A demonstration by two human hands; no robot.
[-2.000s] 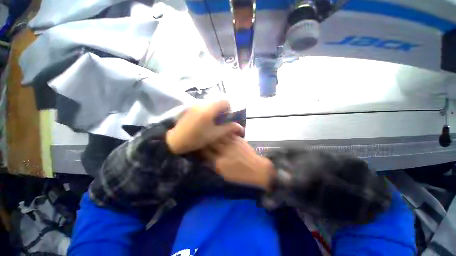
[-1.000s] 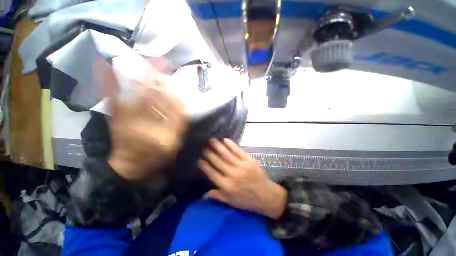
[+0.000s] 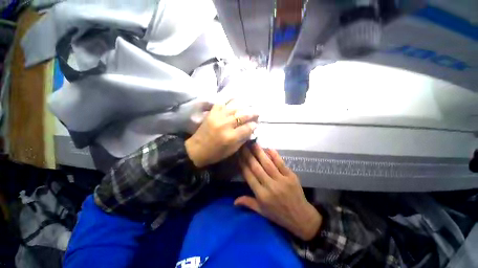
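Light grey fabric panels (image 3: 141, 84) lie in large folds on the bed, left of the needle area. Dark grey fabric (image 3: 81, 137) shows at their lower left edge. My left hand (image 3: 223, 133) rests on the cloth below the needle area, fingers bent together and pinching its edge. My right hand (image 3: 275, 191) lies palm down at the front edge, fingers extended towards the left fingertips; what lies under it is mostly hidden. The needle and presser foot are lost in glare under the sewing machine head (image 3: 335, 31).
A dark attachment (image 3: 296, 84) hangs right of the glare. The white machine bed (image 3: 377, 112) extends right, with a printed ruler (image 3: 346, 166) along its front edge. A wooden table edge (image 3: 31, 99) is at the left. Grey cut pieces (image 3: 47, 225) are heaped at the lower left.
My left hand has moved right from the folds to the needle area. My right hand has moved slightly right and down. The light grey cloth is spread wider, and the dark cloth near the needle is covered.
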